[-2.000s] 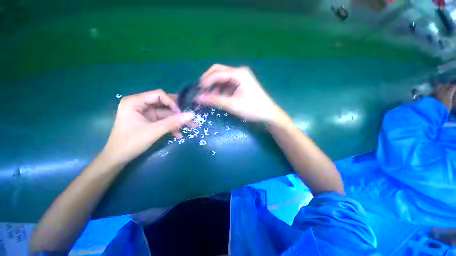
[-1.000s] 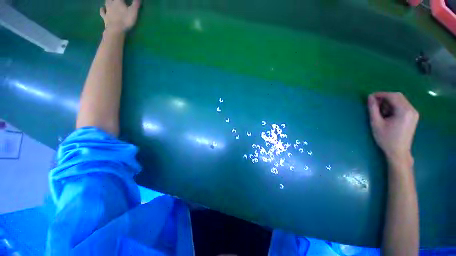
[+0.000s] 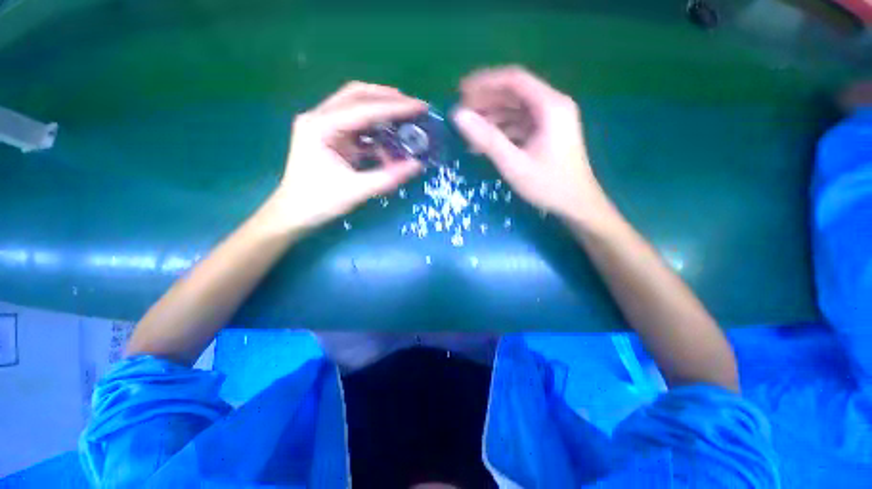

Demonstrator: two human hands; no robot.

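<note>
My left hand (image 3: 344, 158) holds a dark round part (image 3: 417, 140) between thumb and fingers, its face with a light ring at the centre turned up. My right hand (image 3: 521, 134) is just right of the part, blurred, thumb near the fingertips; whether it holds a small clip cannot be seen. A scattered pile of tiny silver-white clips (image 3: 449, 202) lies on the green table (image 3: 287, 296) just below the part, nearer to me.
A pale bar (image 3: 29, 131) juts in at the left edge. A dark small object (image 3: 702, 12) lies at the top right, near a reddish edge. A white carton (image 3: 43, 368) stands at lower left. Another person's blue sleeve (image 3: 843, 220) is at the right edge.
Both hands have come back together above the clip pile from far apart. The dark round part now shows in my left hand. The view has shifted.
</note>
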